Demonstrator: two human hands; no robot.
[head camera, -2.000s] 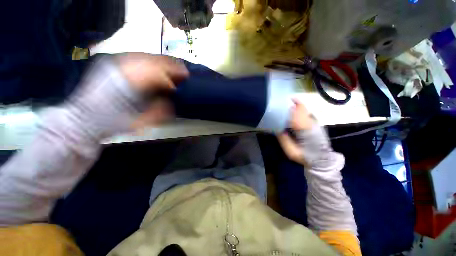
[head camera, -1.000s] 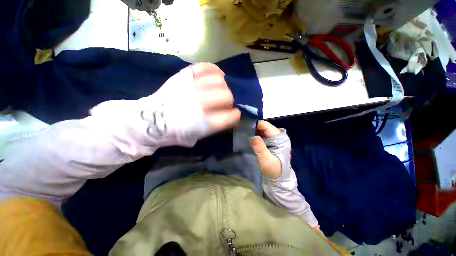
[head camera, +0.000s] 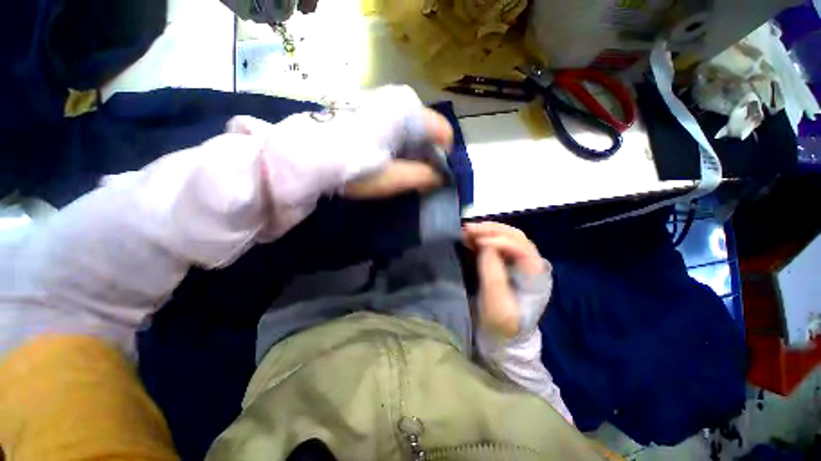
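Observation:
A navy garment piece lies from the left over the table's front edge. Its narrow end has a pale grey-blue patch and lies in front of my body. My left hand is blurred and grips the cloth just above the patch, with the wrist bent over. My right hand holds the right edge of the same end between thumb and fingers, beside the patch. The fingertips of both hands are partly hidden by cloth and blur.
The presser foot is at the top, left of a crumpled mustard pile. Red and black scissors lie on the white table. White tape hangs at the right. Dark navy cloth hangs below the table's right side.
Since one second ago, my left hand has turned over and shifted slightly up and right at the cloth end. My right hand has moved slightly right. Earlier the piece was stretched across the table.

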